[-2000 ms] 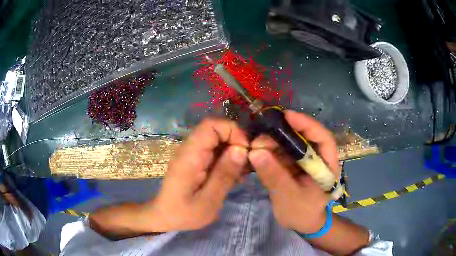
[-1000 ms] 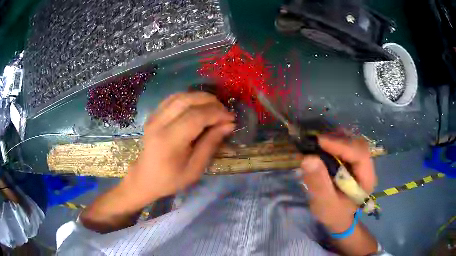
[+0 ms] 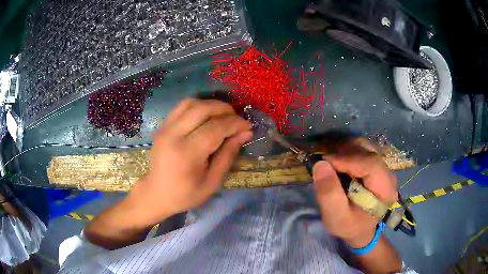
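My right hand holds the soldering iron by its black grip, its metal tip pointing up-left near the workpiece. My left hand pinches the thin silvery solder wire, whose end sticks out past the fingertips. A small silvery workpiece lies just beyond the left fingertips, partly blurred. The round grey work rest is under the iron tip. The pile of red lead wires lies behind them. Whether the tip touches the workpiece I cannot tell.
Dark red components lie at left, below the large clear parts tray. The black boxy housing stands upper right, beside the white bowl of silver parts. A worn yellow-brown strip runs along the near edge.
My hands were together at the centre, then parted. My left hand moved left to the work rest. My right hand swung right with the iron, then came slightly back left, the tip lower.
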